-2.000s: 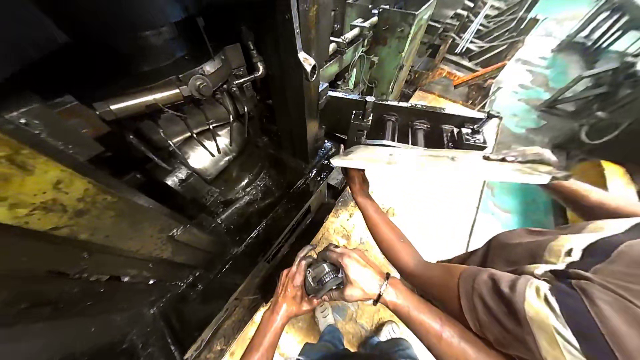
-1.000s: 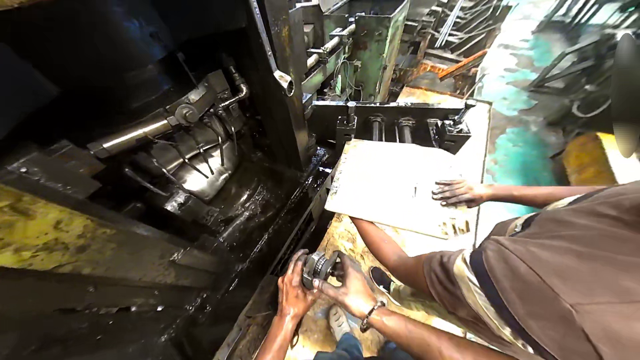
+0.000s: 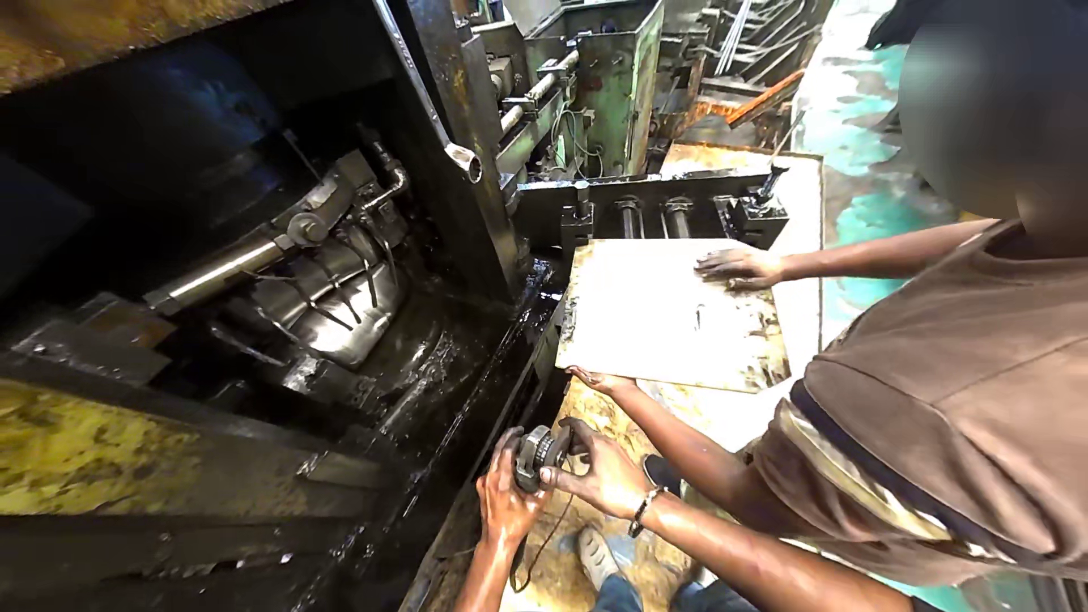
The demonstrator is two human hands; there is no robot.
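Between my hands, low in the middle of the head view, is a dark round metal part with a ribbed ring (image 3: 537,457). My left hand (image 3: 508,495) grips it from the left, fingers along its side. On the right, my right hand (image 3: 602,469) holds it with thumb and fingers and wears a bracelet at the wrist. Beyond them a co-worker's hand (image 3: 738,265) lies flat on a pale, stained board (image 3: 671,314); the co-worker's other hand (image 3: 599,380) is under the board's near edge.
A large oily machine fills the left, with a shiny curved metal part (image 3: 344,314) inside its dark opening. A ring spanner (image 3: 463,160) hangs by its upright. A black metal frame (image 3: 654,208) with bolts stands behind the board. The co-worker's body is close at right.
The co-worker's board was seen nearly edge-on and now shows its broad face. The co-worker's far hand has moved onto that face. My hands still hold the metal part, which has turned.
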